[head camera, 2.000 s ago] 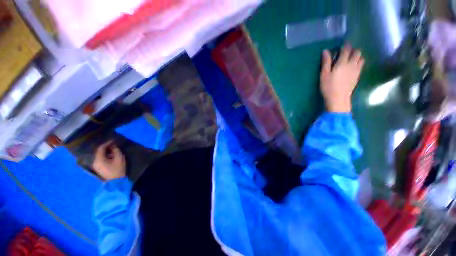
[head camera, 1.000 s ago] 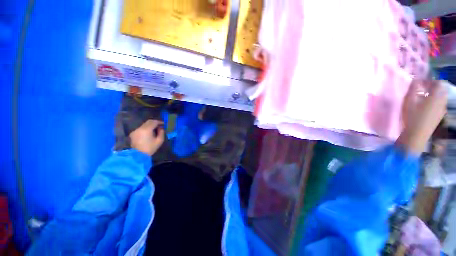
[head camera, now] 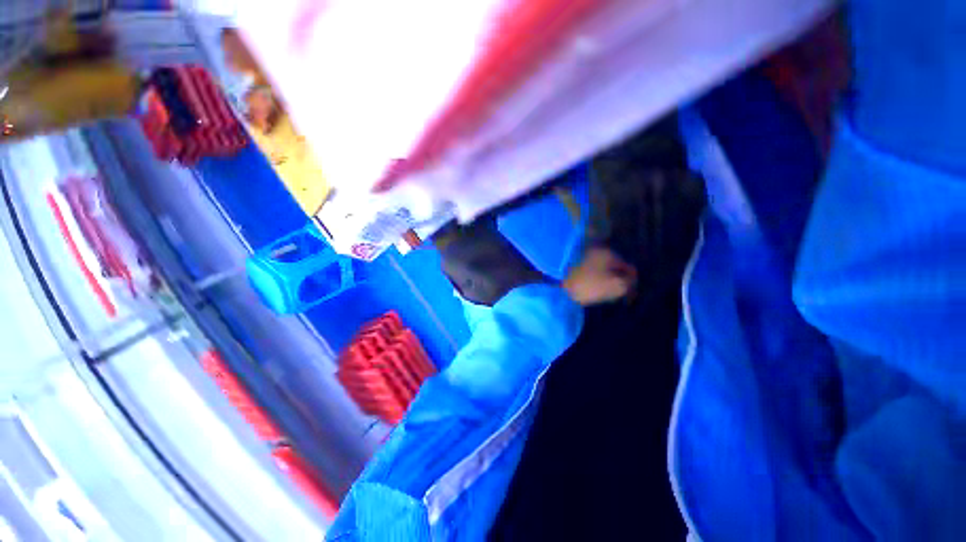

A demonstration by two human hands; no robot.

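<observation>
The stack of pink-white trays point(head camera: 593, 95) lies nearest in front of me, large, blurred and overexposed at the top middle. My left hand point(head camera: 601, 277) is small and blurred near my lap, below the trays, with its fingers curled; whether it holds anything cannot be told. My right hand is out of the picture; only the blue sleeve point(head camera: 900, 244) shows at the right edge. A corner of the white press point(head camera: 371, 235) shows left of the trays, with a strip of gold plate point(head camera: 291, 159) above it.
A blue stool point(head camera: 300, 270) stands on the blue floor at left. Stacked red crates point(head camera: 385, 367) stand below it, and more red crates point(head camera: 193, 114) stand at the upper left. Long pale benches point(head camera: 159, 402) with red items curve along the left side.
The view has swung and tilted to the left, bringing the stool and crates into view. My right hand, earlier by the trays, has left the picture. My left hand stays near my lap.
</observation>
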